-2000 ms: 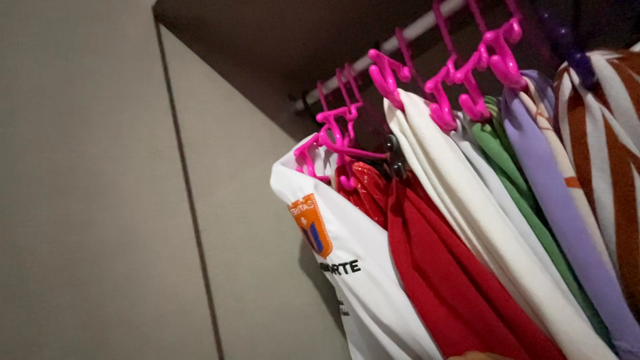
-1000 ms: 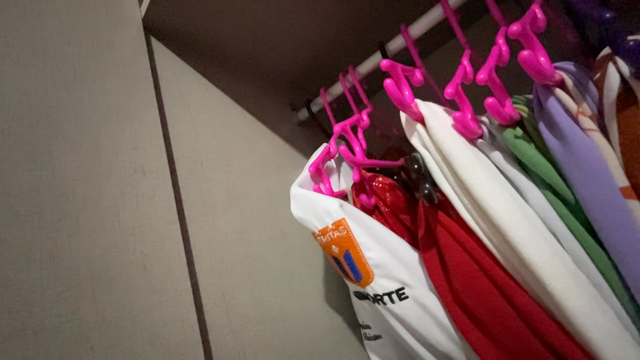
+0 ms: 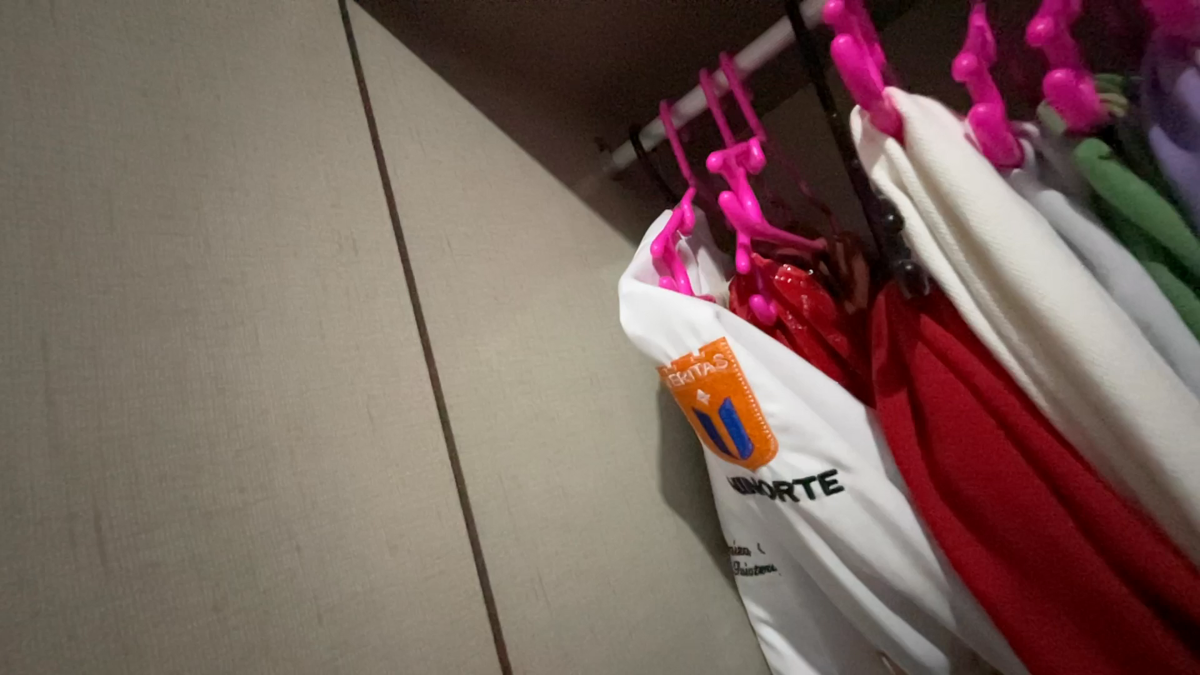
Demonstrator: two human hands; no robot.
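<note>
Neither of my hands can be clearly made out in the head view. Pink plastic hangers [image 3: 741, 192] hook over a white closet rod [image 3: 769, 47]. On the leftmost pink hanger is a white garment [image 3: 825, 412] with an orange embroidered badge [image 3: 722, 403] and dark stitched writing. Behind it hang a shiny red garment [image 3: 797, 300] and a matte red one [image 3: 975, 469], the latter beside black hanger clips [image 3: 909, 274]. Cream [image 3: 1012, 244], pale grey, green [image 3: 1134, 206] and lilac garments follow to the right.
A beige wood-textured panel [image 3: 206, 328] fills the left side, with a dark vertical seam [image 3: 412, 281]. The closet's side wall [image 3: 544, 375] stands left of the white garment. A dark shelf underside [image 3: 525, 75] lies above the rod.
The view has moved nearer to the white garment. A gap now shows between the leftmost pink hangers and the cream garment's hanger, with a black hanger in it.
</note>
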